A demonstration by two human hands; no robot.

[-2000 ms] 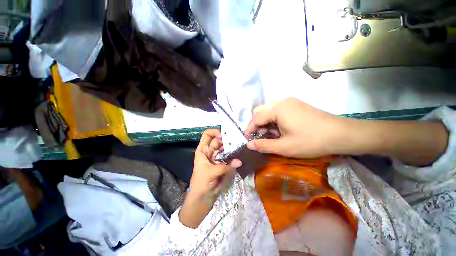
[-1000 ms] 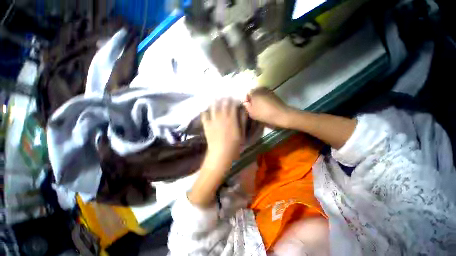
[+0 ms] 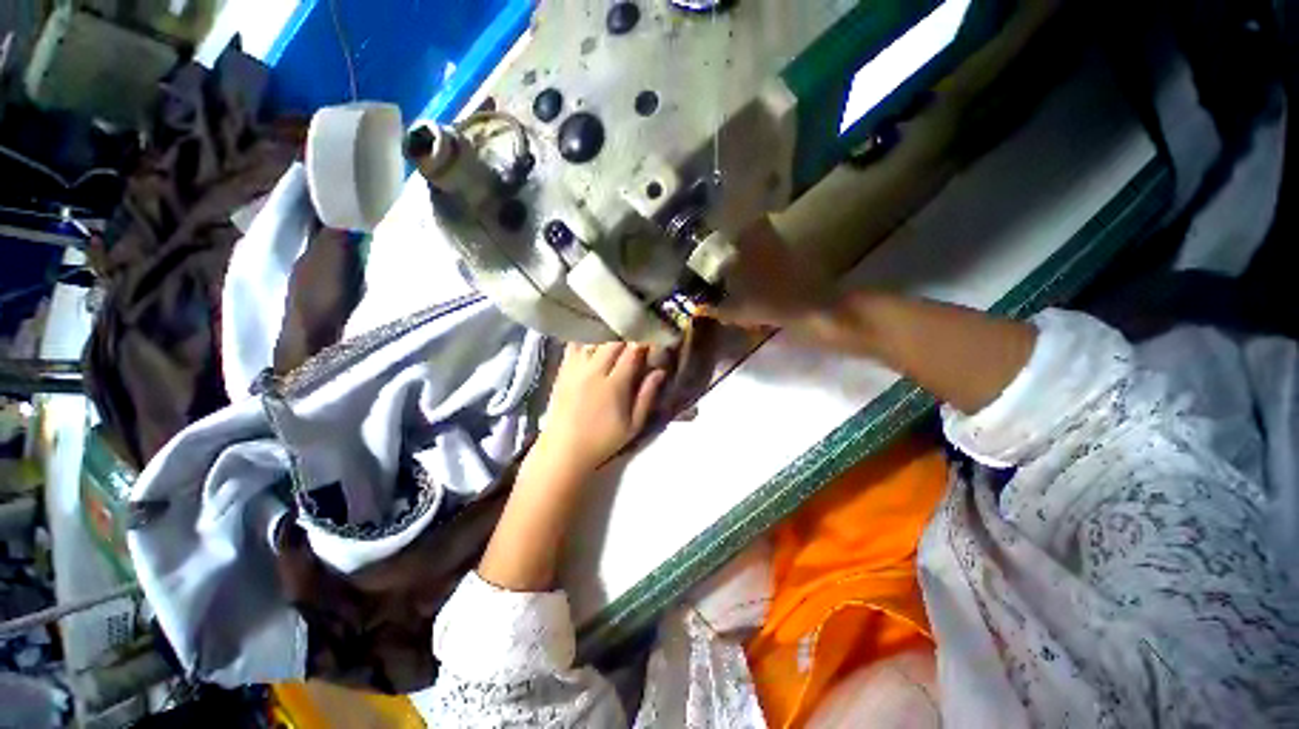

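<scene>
The cream sewing machine head (image 3: 541,185) with black knobs stands in front of me. A pale grey and brown garment (image 3: 470,385) with speckled dark grey trim lies left of the head, partly heaped. My left hand (image 3: 606,399) is at the garment's brown end, just left of the needle area, fingers bent on the cloth and holding it down. My right hand (image 3: 784,285) is blurred, close to the right of the presser foot; its fingertips are partly hidden by the head, and I cannot tell whether it grips anything. The needle point is not clearly visible.
A white sewing table with a green edge (image 3: 855,427) runs diagonally below the machine. A pale round knob (image 3: 353,165) projects left of the head. Brown cloth (image 3: 178,285) is heaped at far left. Yellow material (image 3: 349,708) shows at the bottom. Orange cloth (image 3: 855,570) is on my lap.
Both hands have moved from a small white piece above my lap to the machine. The view has turned and the head now shows sharply. My right hand has moved closer in beside the presser foot.
</scene>
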